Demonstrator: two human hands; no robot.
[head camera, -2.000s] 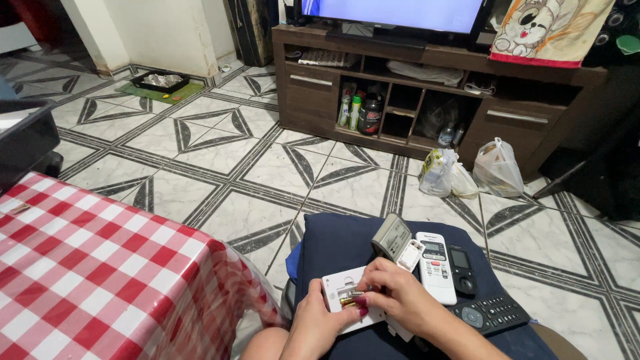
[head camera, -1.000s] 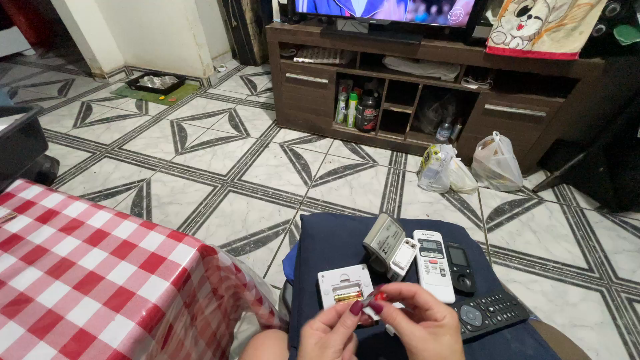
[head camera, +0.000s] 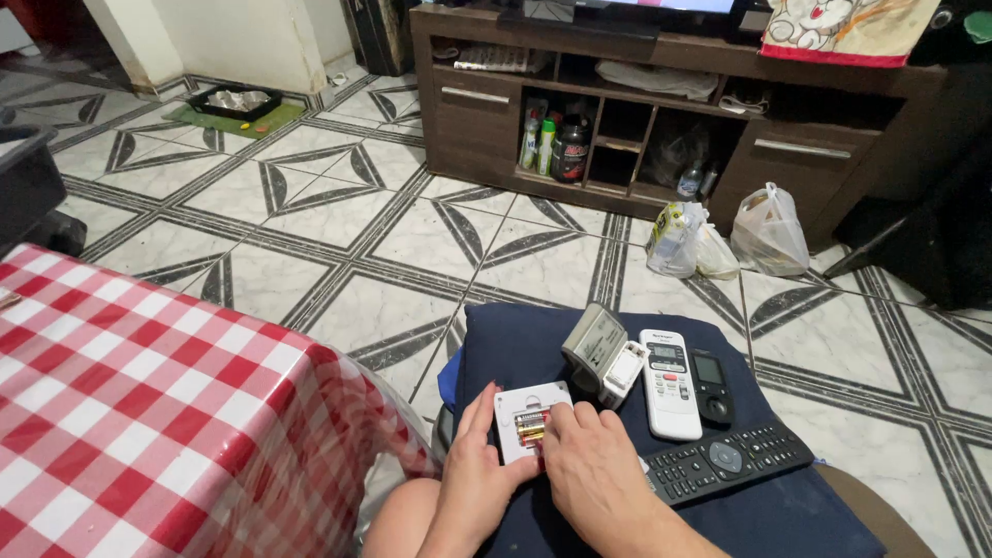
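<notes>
A small white square device (head camera: 508, 411) lies with its battery compartment facing up on a dark blue cushion (head camera: 504, 333). My left hand (head camera: 480, 465) grips its left and lower edges. Batteries (head camera: 531, 428) show in the compartment, and the fingers of my right hand (head camera: 593, 457) are on them at its right side, hiding part of it; whether they pinch one is not visible. Behind my right hand stands a wrist blood pressure monitor (head camera: 601, 353) with a grey cuff. To its right lie a white air conditioner remote (head camera: 670, 384), a small black device (head camera: 711, 387) and a black remote control (head camera: 725, 461).
A table with a red-and-white checked cloth (head camera: 155, 403) is at the left. Beyond the tiled floor stands a dark wooden TV stand (head camera: 473, 124), with plastic bags (head camera: 771, 232) before it. A black tray (head camera: 232, 101) sits on a green mat further back.
One second ago both hands were together below the white device, holding something small. Now my left hand is on the device's left edge and my right is over its battery compartment.
</notes>
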